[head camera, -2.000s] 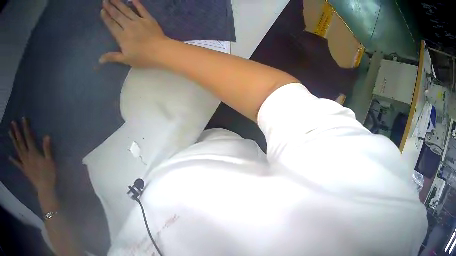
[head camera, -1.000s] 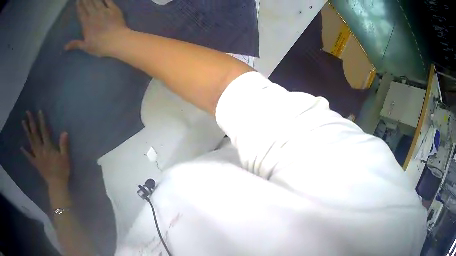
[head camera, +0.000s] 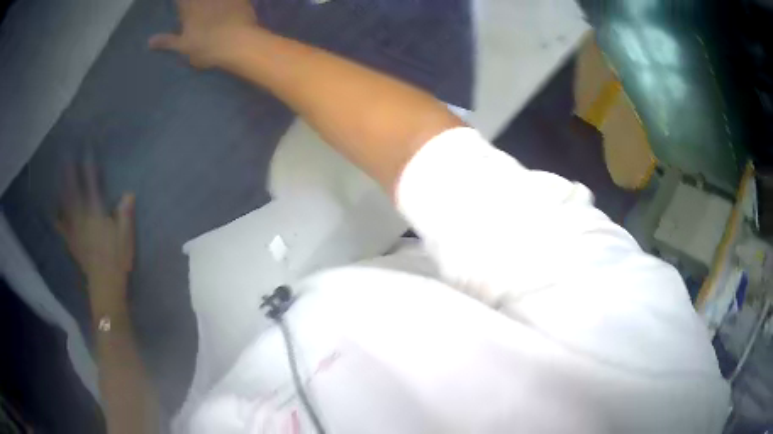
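A large dark grey-blue fabric panel (head camera: 178, 127) lies flat on the pale table covering (head camera: 229, 271), with a curved cutout near my body. My left hand (head camera: 97, 229) lies on the panel at the left, fingers spread and blurred, with a bracelet on the wrist. My right hand (head camera: 212, 30) rests on the panel at the top, thumb out, its fingertips cut off by the top edge. I see nothing held in either hand. A small white scrap (head camera: 277, 247) lies on the pale covering inside the cutout side.
Dark material (head camera: 559, 136) and brown cardboard with yellow strips (head camera: 623, 144) are beyond the table's right side. Green flooring (head camera: 670, 76) lies past them. A cluttered bench (head camera: 725, 246) stands at the far right. A small black microphone (head camera: 278, 301) hangs on my white shirt.
The view has shifted, so the panel and scrap sit further right and slightly higher. My right hand has moved left along the panel since the oldest frame. Both hands remain on the fabric.
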